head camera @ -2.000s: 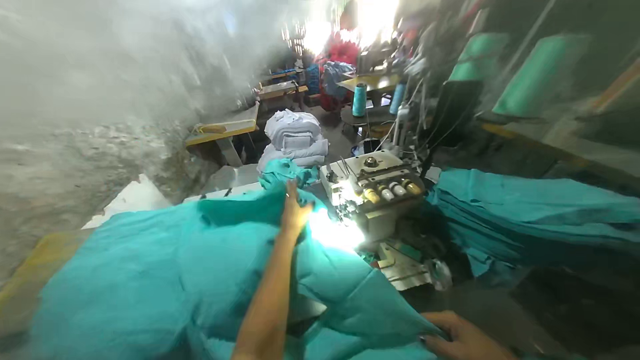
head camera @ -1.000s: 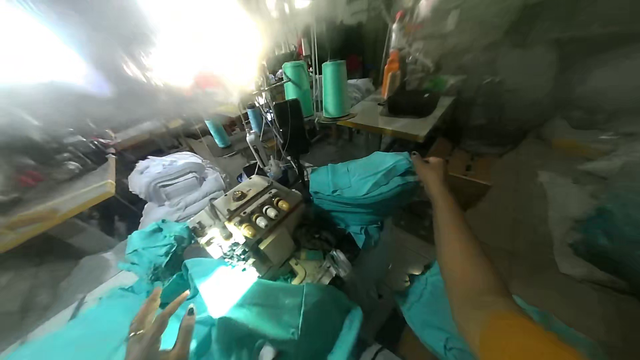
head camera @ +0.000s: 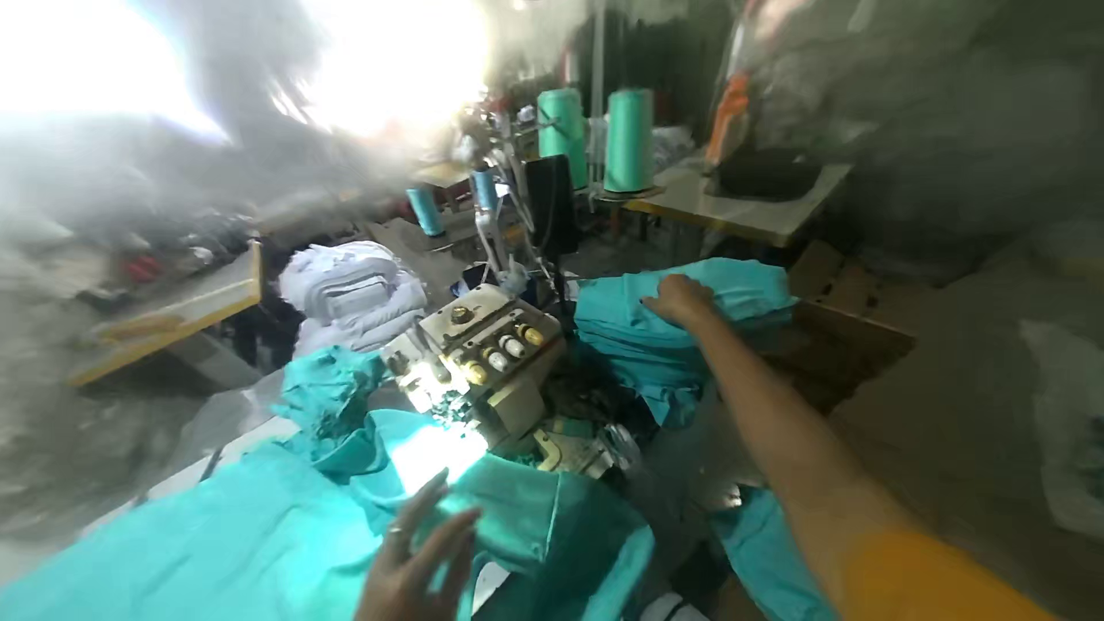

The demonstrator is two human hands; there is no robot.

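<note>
My left hand (head camera: 423, 552), with a ring on one finger, is raised with fingers apart over the turquoise fabric (head camera: 259, 526) spread in front of an overlock sewing machine (head camera: 487, 345). A bright lamp spot lights the cloth by the presser foot. My right arm reaches across to a folded stack of turquoise fabric (head camera: 638, 345) at the machine's right. On top of that stack lies my right hand (head camera: 681, 302), its fingers bent against the upper layer; whether it pinches the cloth is unclear. Crumpled turquoise fabric (head camera: 332, 388) lies at the machine's left.
A pile of white fabric (head camera: 354, 293) sits behind the machine at the left. Large green thread cones (head camera: 630, 142) and smaller blue thread spools (head camera: 425, 211) stand behind it. Another table (head camera: 733, 207) is at the back right, and a yellow-edged table (head camera: 181, 319) is at the left.
From two seconds ago, my right hand has moved from the lower edge of the cloth to the folded stack. My left hand has come off the cloth near the machine. The view has swung right.
</note>
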